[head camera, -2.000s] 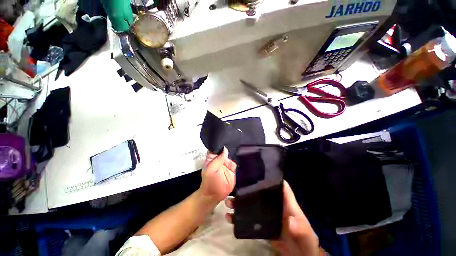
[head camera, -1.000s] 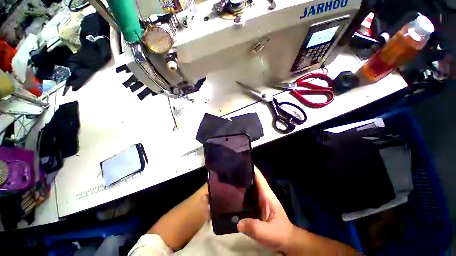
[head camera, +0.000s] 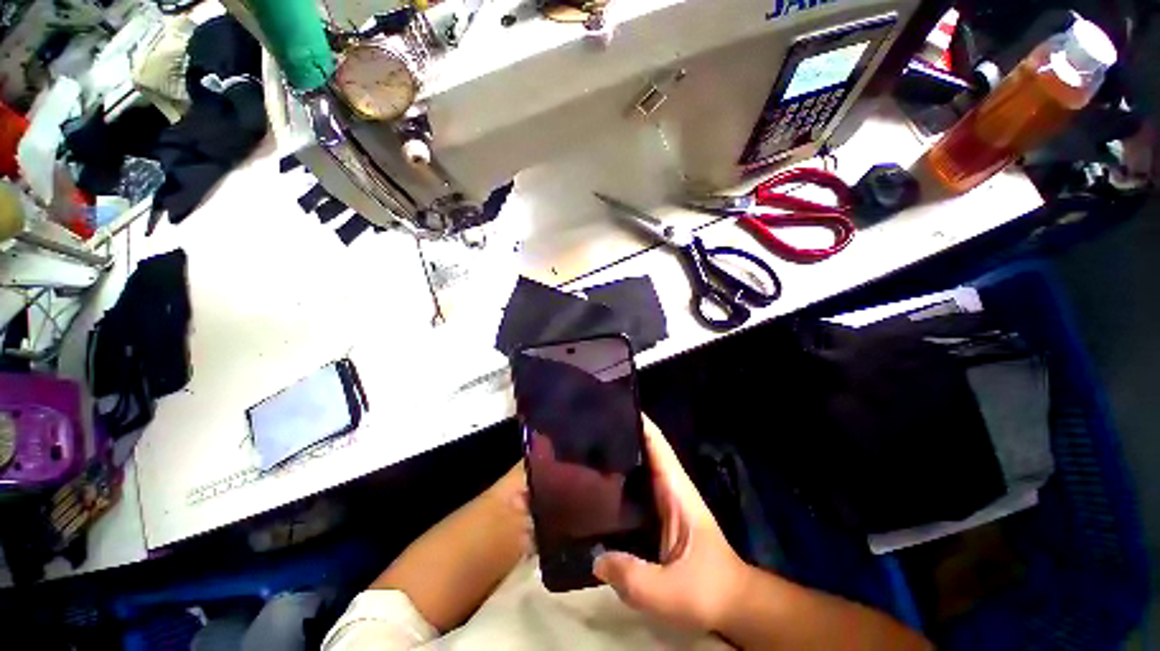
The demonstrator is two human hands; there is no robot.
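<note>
My right hand (head camera: pixel 681 560) holds a smartphone (head camera: pixel 585 445) upright over the table's front edge, its thumb on the lower part of the dark screen. My left hand (head camera: pixel 515 499) is mostly hidden behind the phone's left side; whether it grips anything is not visible. Two overlapping black fabric pieces (head camera: pixel 611 309) lie on the table just beyond the phone, their near part covered by it. A stack of cut pieces (head camera: pixel 303 415) with a pale top and dark edge lies left of the phone.
Black-handled shears (head camera: pixel 723 290) and red-handled scissors (head camera: pixel 814 216) lie right of the fabric. The sewing machine (head camera: pixel 585 115) stands behind. An orange bottle (head camera: pixel 1011 115) is far right, a purple box (head camera: pixel 45 426) far left. A blue crate (head camera: pixel 1094 509) holds dark fabric at lower right.
The phone has moved left and is now held upright in front of my left hand. My left hand, earlier seen at the black pieces, is now mostly behind the phone. The pieces lie flatter.
</note>
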